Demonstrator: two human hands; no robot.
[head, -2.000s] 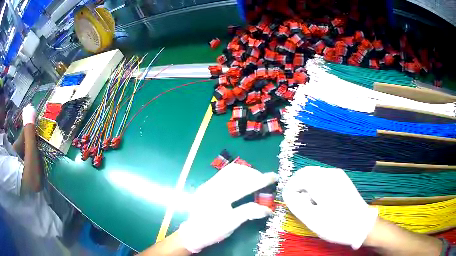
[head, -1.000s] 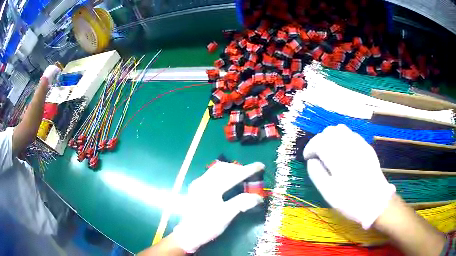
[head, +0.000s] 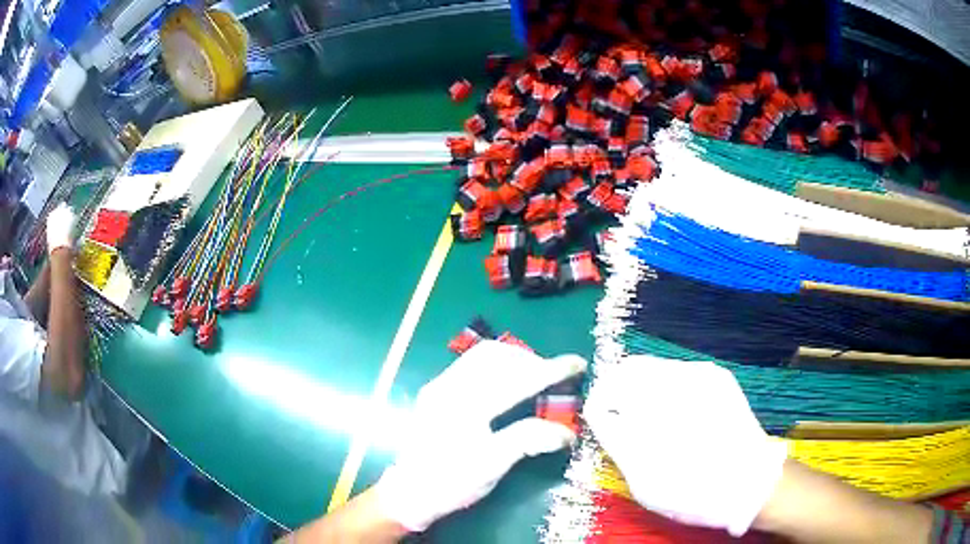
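My left hand [head: 473,430], in a white glove, holds a red-and-black connector housing [head: 557,410] between thumb and fingers, its red end towards the right. My right hand [head: 686,436], also gloved, is closed just right of the housing, over the left ends of the wire bundles; its fingertips are bunched and hide whatever is between them. Wire bundles lie at the right: green, white, blue [head: 723,255], black [head: 707,319], green, yellow [head: 883,462] and red, with pale tips along their left edge. Loose connectors [head: 468,338] lie partly behind my left hand.
A heap of connectors [head: 553,159] is at the back centre. Tan divider strips [head: 883,358] separate wires. Finished pigtails [head: 204,303] lie at left beside a pale wire tray [head: 202,170], where another person's gloved hand [head: 62,226] rests. A yellow spool [head: 202,55] stands far left.
Since one second ago, my right hand has moved down and left from over the blue and black wires to the housing. The other person's hand has moved down along the tray.
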